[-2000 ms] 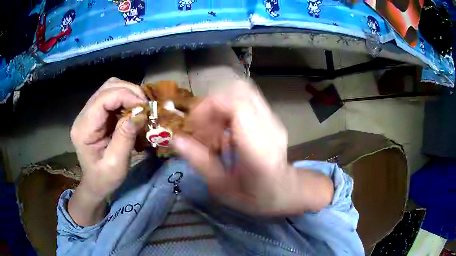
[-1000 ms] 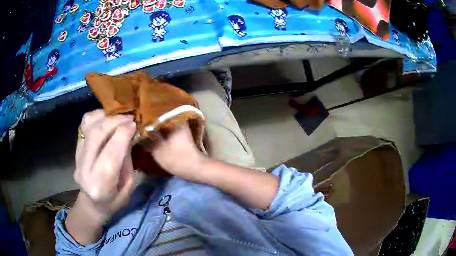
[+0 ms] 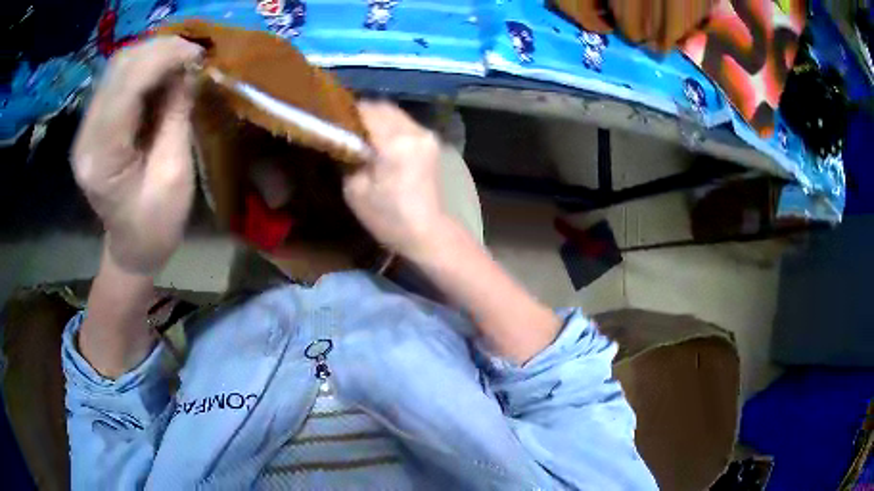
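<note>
A rust-brown fabric piece [image 3: 283, 72] is held up in front of my chest, its opening spread and facing me. A white strip runs slantwise along its upper edge. A red patch shows in the dark inside; I cannot tell what it is. My left hand [image 3: 144, 158] grips the piece at its upper left end and is blurred. My right hand [image 3: 398, 182] grips the right end of the white-striped edge. No heart charm can be made out on the piece.
The table with blue cartoon-print cloth [image 3: 441, 43] runs along the top. Waiting brown pieces [image 3: 652, 19] and an orange-red wavy-patterned sheet [image 3: 752, 62] lie at its upper right. An open cardboard box [image 3: 680, 403] stands at the right, another [image 3: 38, 384] at the left.
The brown piece has been raised and opened wide towards me. My right hand has come out of it and taken its right edge. My left hand has moved up and left.
</note>
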